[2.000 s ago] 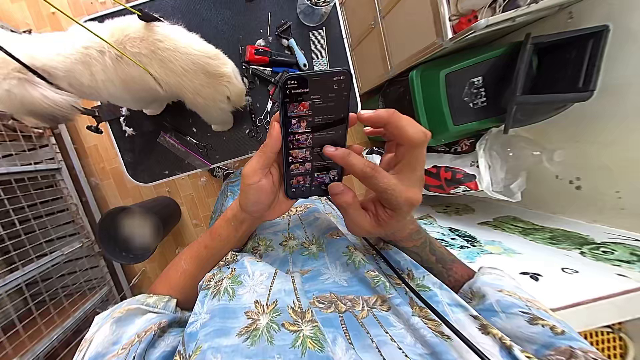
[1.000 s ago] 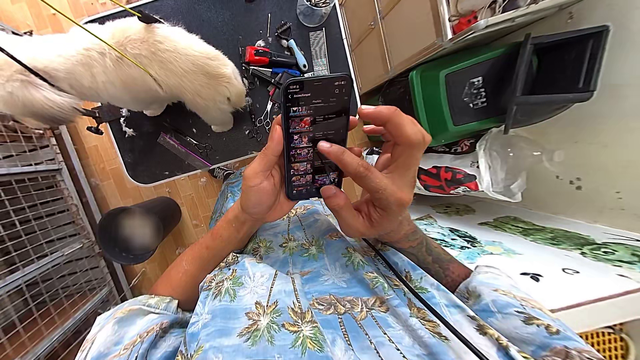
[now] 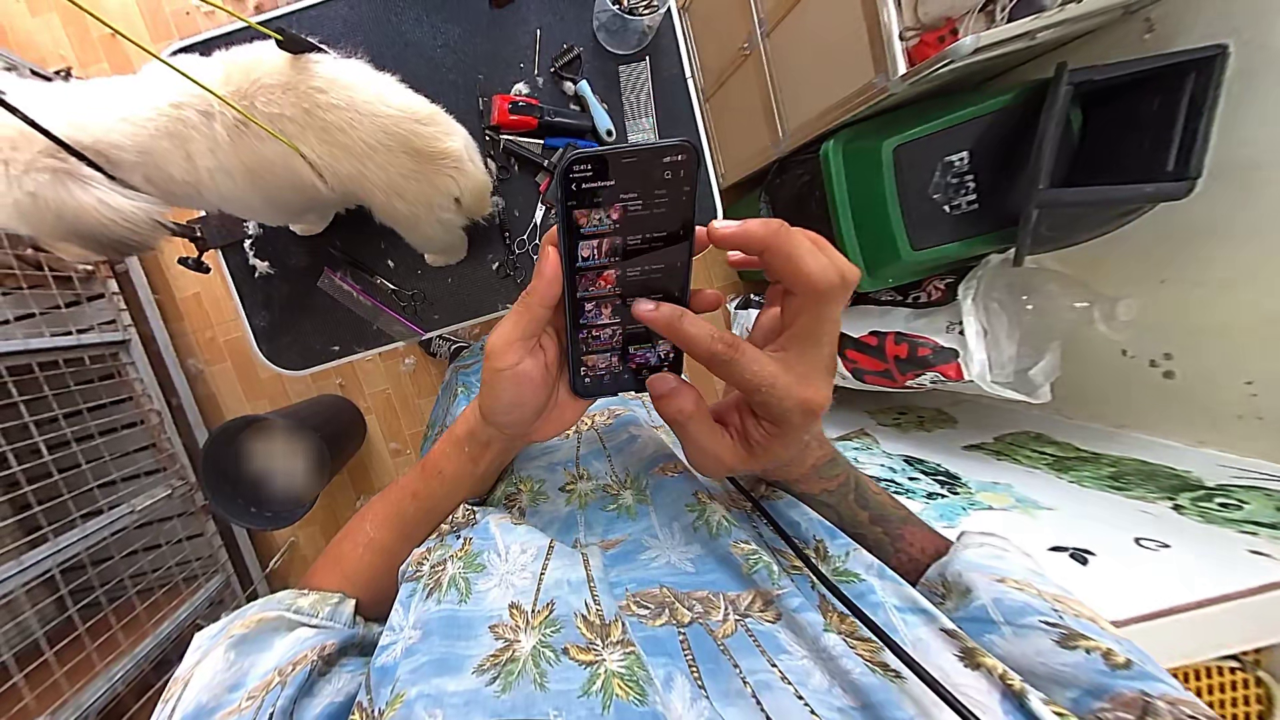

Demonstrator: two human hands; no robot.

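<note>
My left hand (image 3: 530, 370) holds a dark smartphone (image 3: 630, 270) upright, with the thumb along its left edge and fingertips showing past its right edge. The lit screen shows a list of small pictures with writing. My right hand (image 3: 770, 350) has its index fingertip at the screen and its thumb near the phone's lower edge; its other fingers are raised and bent. Beyond the phone, a cream-coated dog (image 3: 330, 130) stands on a black grooming table (image 3: 300, 320). Near its head lie a red and black clipper (image 3: 535, 117), a blue-handled grooming rake (image 3: 597, 110) and a metal comb (image 3: 637, 100).
Scissors (image 3: 400, 290) and a purple-backed comb (image 3: 370, 300) lie at the table's near edge. Grooming straps (image 3: 190, 70) run to the dog. A wire cage (image 3: 80, 450) and black bin (image 3: 270, 470) are at left; a green bin (image 3: 880, 190) and plastic bags (image 3: 1010, 330) are at right.
The list on the phone's screen has shifted. My right index finger has moved slightly down and left over the screen, while my left hand keeps its hold on the phone.
</note>
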